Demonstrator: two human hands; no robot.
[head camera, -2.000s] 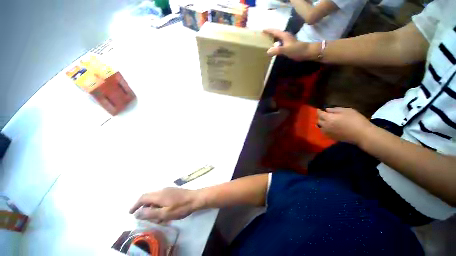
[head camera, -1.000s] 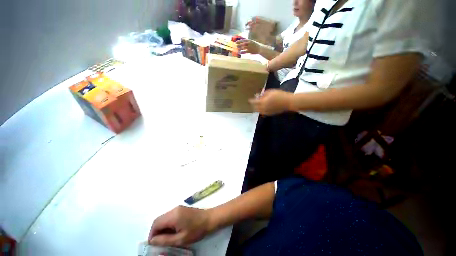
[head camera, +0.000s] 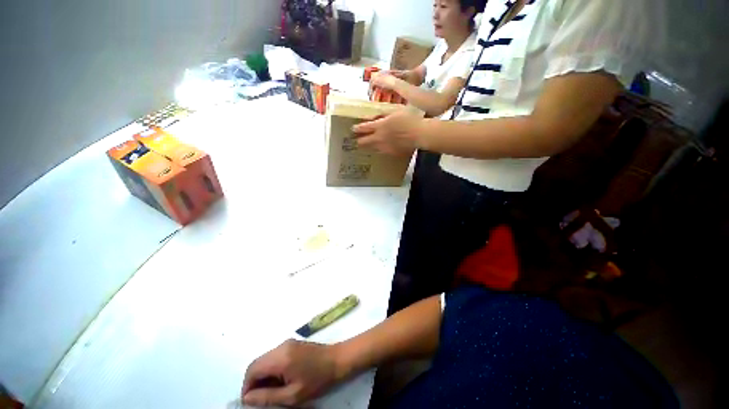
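My right hand (head camera: 292, 374) is at the bottom edge of the view, its fingers bent down at the white table top (head camera: 264, 279). A small pale edge shows under its fingertips, cut off by the frame; what it is and whether I grip it cannot be told. My left hand is out of the picture. A yellow-green utility knife (head camera: 328, 315) with a dark end lies on the table just beyond my right hand.
Two orange printed boxes (head camera: 180, 182) stand together at the left. A brown carton (head camera: 368, 152) stands at the table's right edge, under a standing co-worker's hands. A seated co-worker (head camera: 448, 68) handles orange boxes behind it. A red-orange stool (head camera: 491, 260) is beside the table.
The view has risen, so the orange coil near my right hand has left the frame. My right hand stays low. The co-worker's hand has moved onto the upper part of the brown carton.
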